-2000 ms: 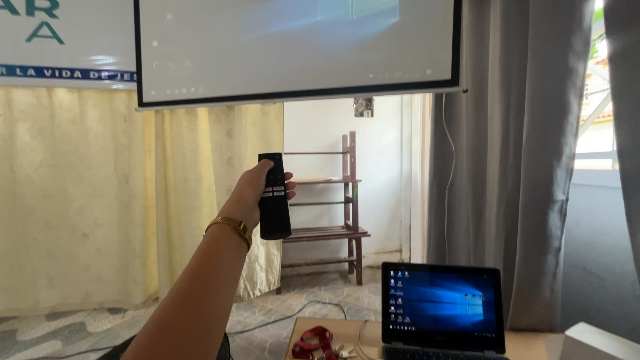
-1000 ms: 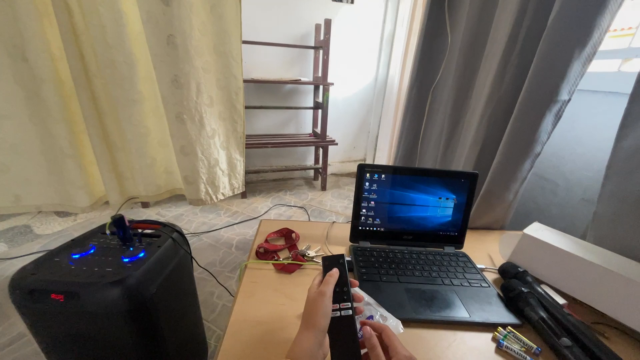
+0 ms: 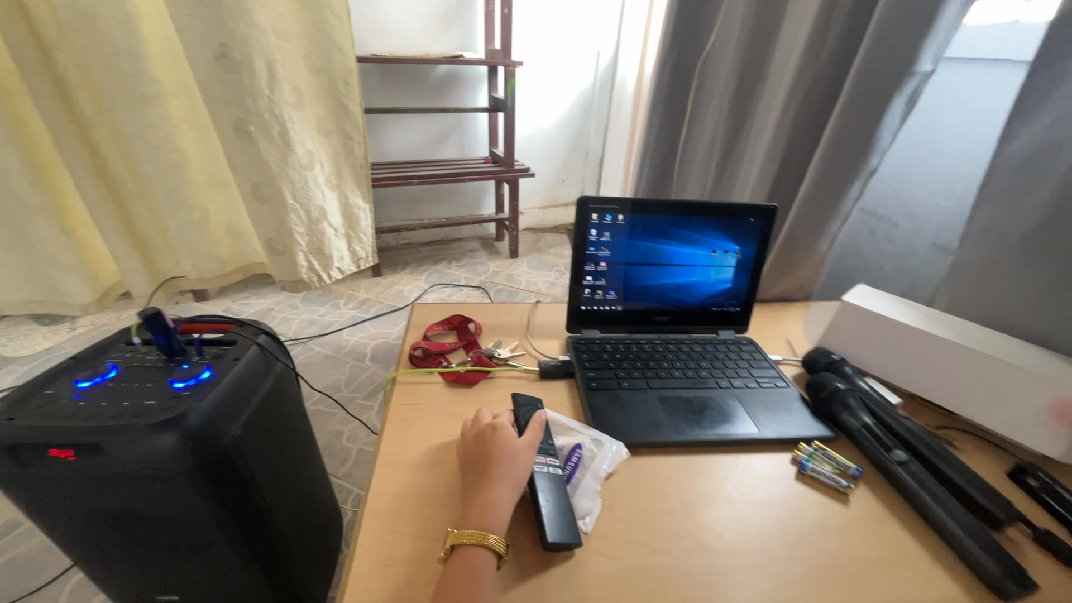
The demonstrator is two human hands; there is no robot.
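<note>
My left hand (image 3: 496,456), with a gold bracelet at its wrist, grips the upper part of a black remote control (image 3: 553,494) low over the wooden table. Its thumb lies along the remote's face. Partly under the remote is a crumpled clear plastic bag (image 3: 596,477) with printing on it. An open black laptop (image 3: 708,419) showing a desktop picture stands to the right of the hand. Behind the hand are a red lanyard (image 3: 444,339) and a bunch of keys (image 3: 505,352). My right hand is out of view.
Several batteries (image 3: 825,466), two black microphones (image 3: 913,494) and a long white box (image 3: 955,368) lie on the table's right side. A black speaker (image 3: 167,452) with blue lights stands left of the table (image 3: 452,561). Cables run across the floor to a wooden rack (image 3: 452,172).
The remote, raised toward the hanging screen two seconds ago, is down at the table. My right hand, near the remote's lower end one second ago, has left the view. The view has tilted down.
</note>
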